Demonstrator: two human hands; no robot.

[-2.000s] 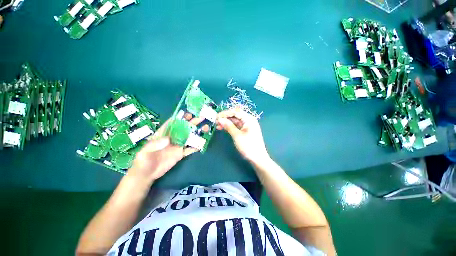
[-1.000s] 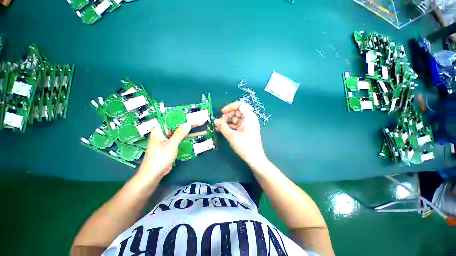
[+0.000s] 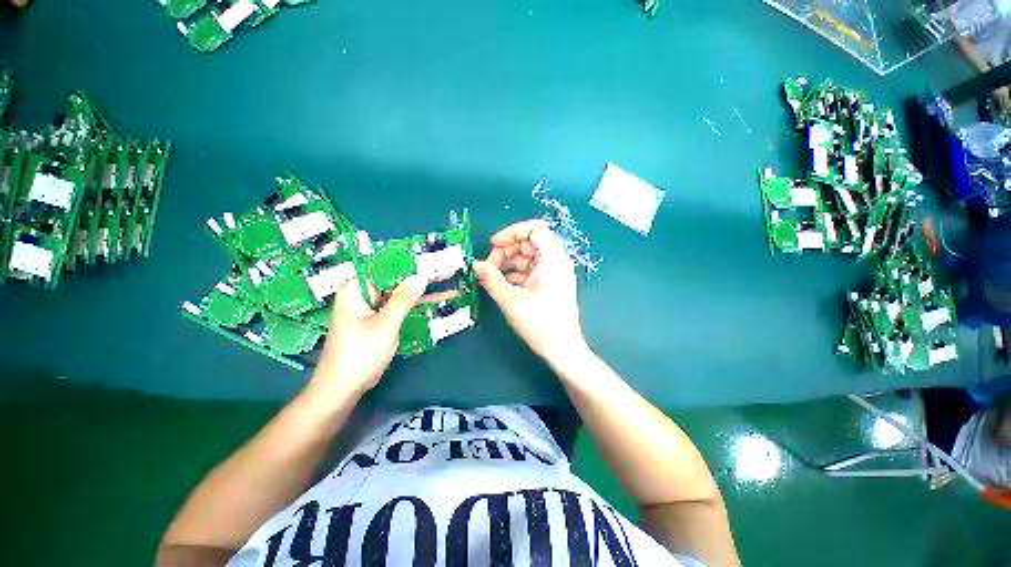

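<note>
My left hand (image 3: 366,332) grips a green circuit board panel (image 3: 392,266) by its left part, thumb on top. The panel lies level, with rounded green areas and white rectangles. My right hand (image 3: 521,275) is at the panel's right edge strip, thumb and index fingertips together; whether a tiny component is between them is too small to tell. A loose pile of thin silvery components (image 3: 568,227) lies just beyond my right hand, partly hidden by it. A fanned stack of boards (image 3: 266,277) lies to the left of the held panel.
A white packet (image 3: 627,199) lies right of the pile. Board rows (image 3: 111,199) stand at far left. Board heaps (image 3: 848,166) lie at right, beside blue items (image 3: 942,144). A clear box (image 3: 876,33) is upper right. More boards (image 3: 227,17) are at the top. A person's part shows at the right edge.
The panel has turned from steeply tilted to level and moved next to the fanned stack. My left thumb has come on top of it. My right hand stays by its right edge.
</note>
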